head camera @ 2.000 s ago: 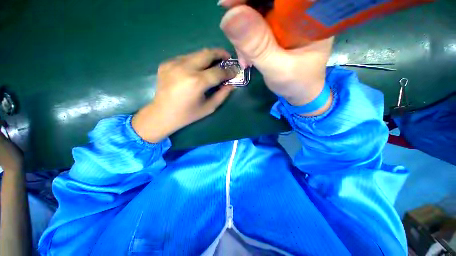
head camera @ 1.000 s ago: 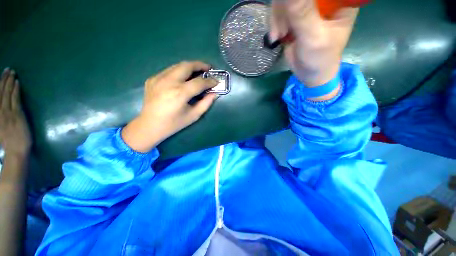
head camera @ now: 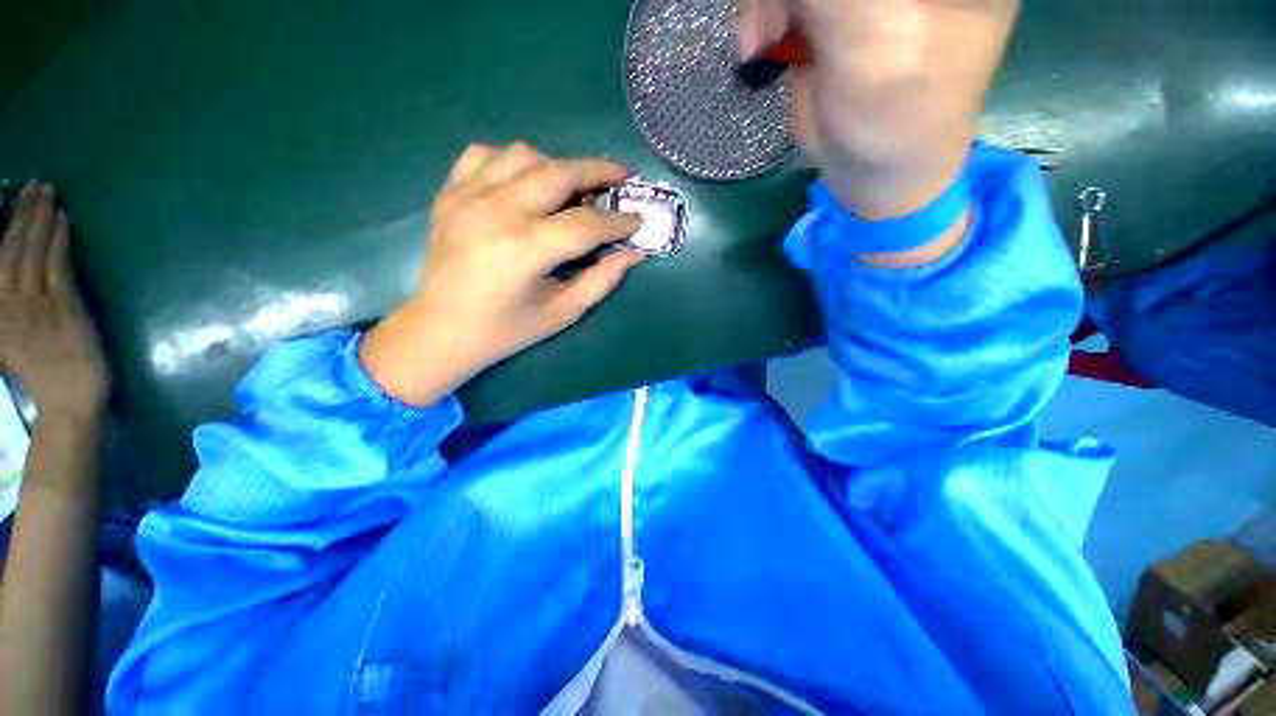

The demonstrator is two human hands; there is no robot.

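Observation:
My left hand (head camera: 525, 252) holds a small silver watch case (head camera: 655, 220) by its left side, with a pale white piece showing inside it. My right hand (head camera: 896, 105) is blurred at the top of the view and grips the electric screwdriver (head camera: 774, 63). Only its black nose and a bit of red show; the rest is hidden by the hand or cut off. The nose is over the round grey perforated screw plate (head camera: 700, 105). The bit tip and single screws cannot be made out.
Another person's hand and forearm (head camera: 53, 350) are at the far left. A binder clip (head camera: 1092, 224) is at the bench edge on the right. A blue sleeve (head camera: 1189, 336) lies at the right edge. Cardboard boxes (head camera: 1189, 602) are at the lower right.
The right hand with the screwdriver has moved from above the watch case to the screw plate, which has come into view. The left hand still holds the case.

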